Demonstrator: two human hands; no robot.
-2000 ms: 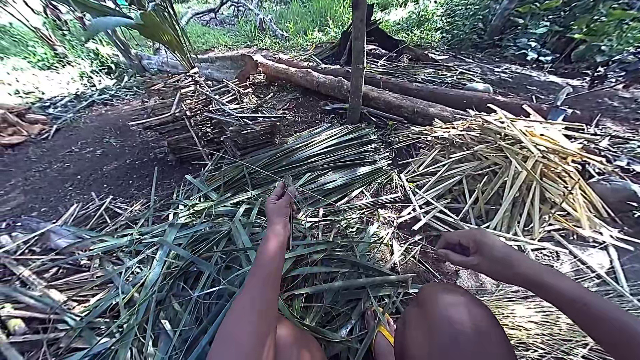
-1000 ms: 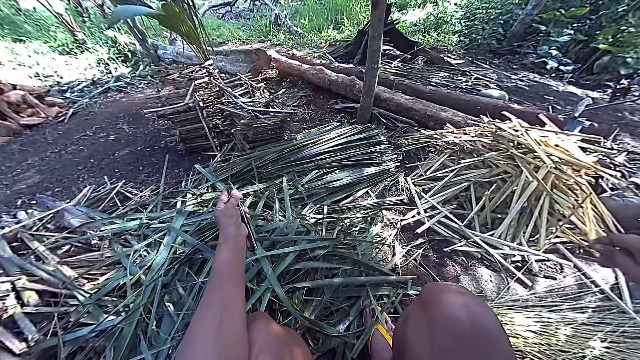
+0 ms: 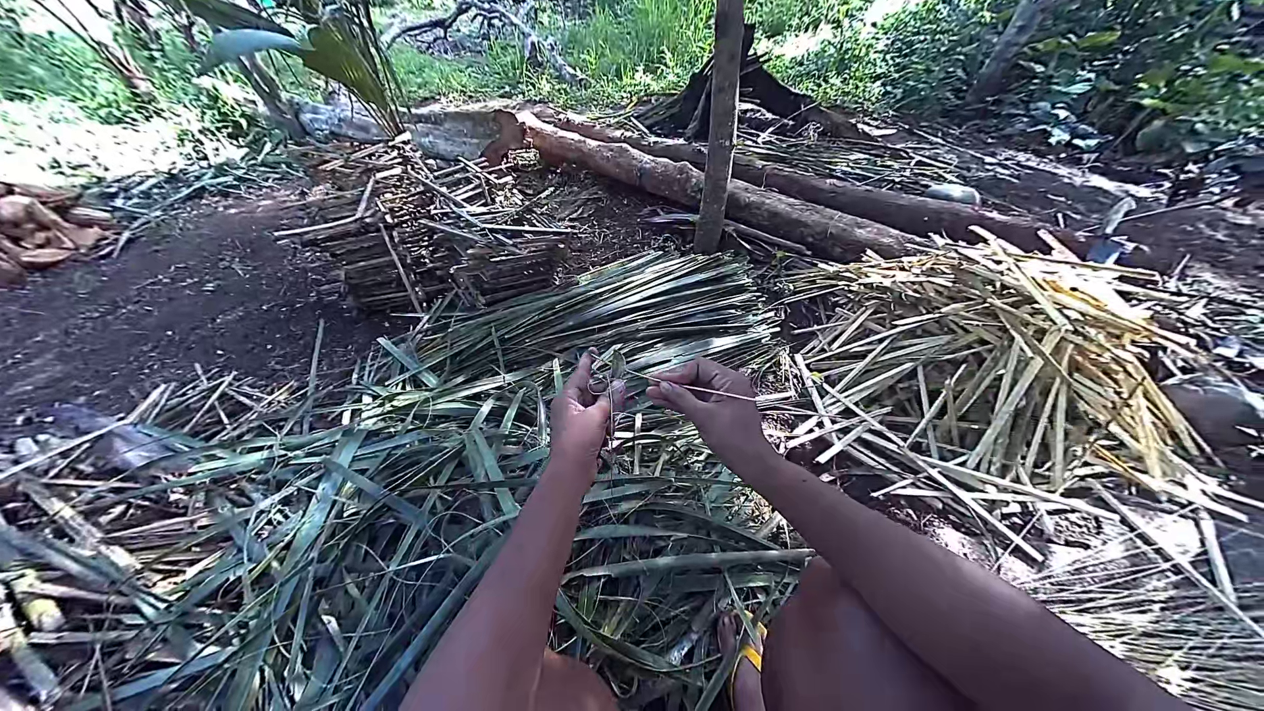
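Note:
My left hand (image 3: 585,407) is raised over the loose green leaf strips (image 3: 326,523), its thumb and fingers closed on a thin green leaf strip. Just to its right, my right hand (image 3: 706,400) pinches a thin pale stem (image 3: 733,394) between thumb and fingers. The stem reaches left toward the strip at my left fingertips; whether the two are joined is too small to tell. Beyond both hands lies a bundle of long green leaf strips (image 3: 632,301), laid roughly side by side. A heap of pale yellow split strips (image 3: 1027,365) is to the right.
A stack of short sticks (image 3: 425,232) stands behind on the left. An upright wooden post (image 3: 722,128) rises before long logs (image 3: 671,183). Thin pale stems (image 3: 1155,622) lie at the lower right. My foot in a yellow-strapped sandal (image 3: 748,662) is between the leaves and my knee.
My right hand has come in from the right edge to beside my left hand, now with a thin stem in it. My left hand has moved a little to the right.

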